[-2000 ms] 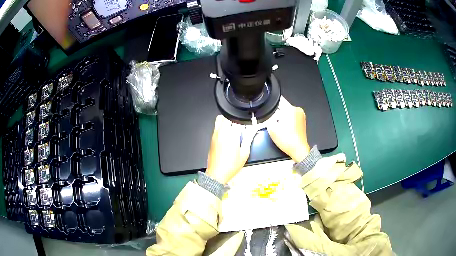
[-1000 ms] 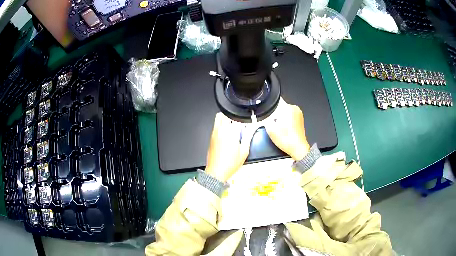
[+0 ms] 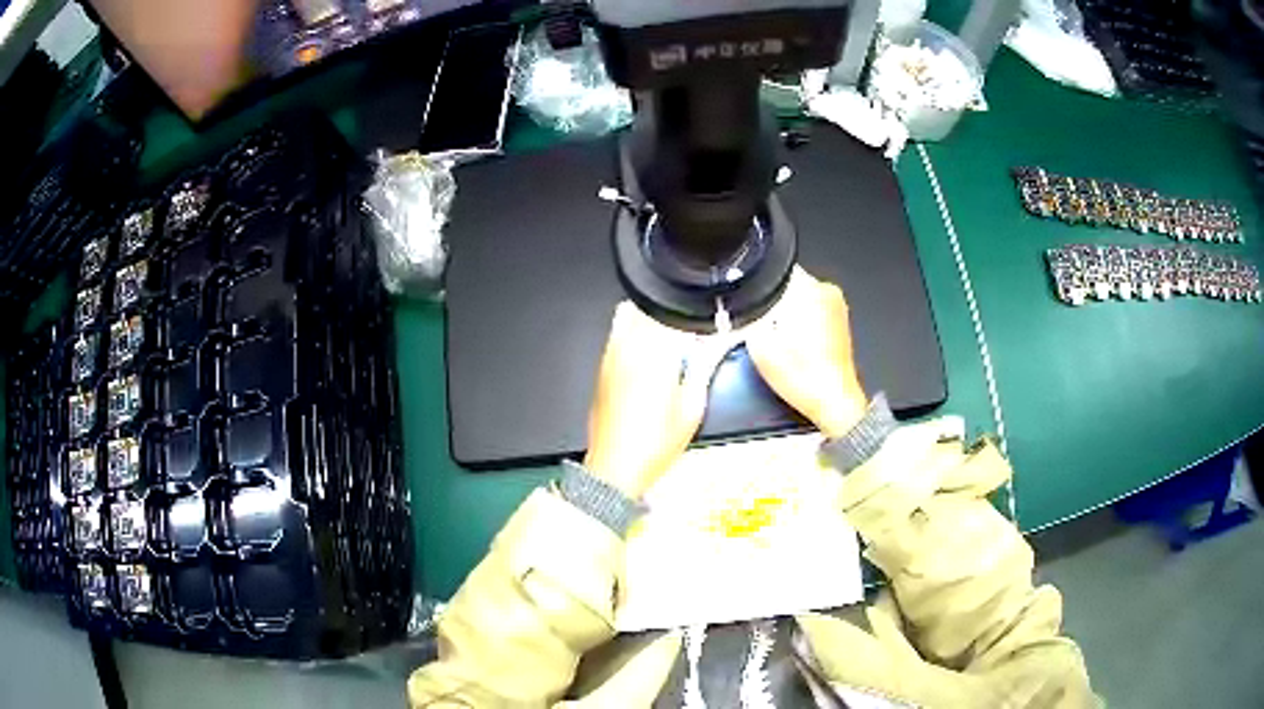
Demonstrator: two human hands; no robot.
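My left hand [image 3: 649, 388] and my right hand [image 3: 807, 349] are close together under the ring collar of the black video microscope [image 3: 707, 166], over its black base [image 3: 534, 319]. The fingertips are partly hidden by the collar and washed out by bright light, so I cannot tell what they hold. A bluish lit patch shows on the base between the hands. A white paper sheet [image 3: 665, 575] lies in front of the base, with small yellow scraps [image 3: 746, 517] near its middle.
Stacked black blister trays [image 3: 250, 429] with modules stand left. Two rows of modules [image 3: 1157, 274] lie right. A crumpled clear bag [image 3: 412, 222], a smartphone [image 3: 471, 90] and a round tub [image 3: 926, 83] sit around the base. A monitor [image 3: 298, 42] is at the upper left.
The view has shifted slightly, so the scene sits a little further right. The enlarged picture on the monitor has moved up in the frame. The hands keep nearly the same pose under the microscope.
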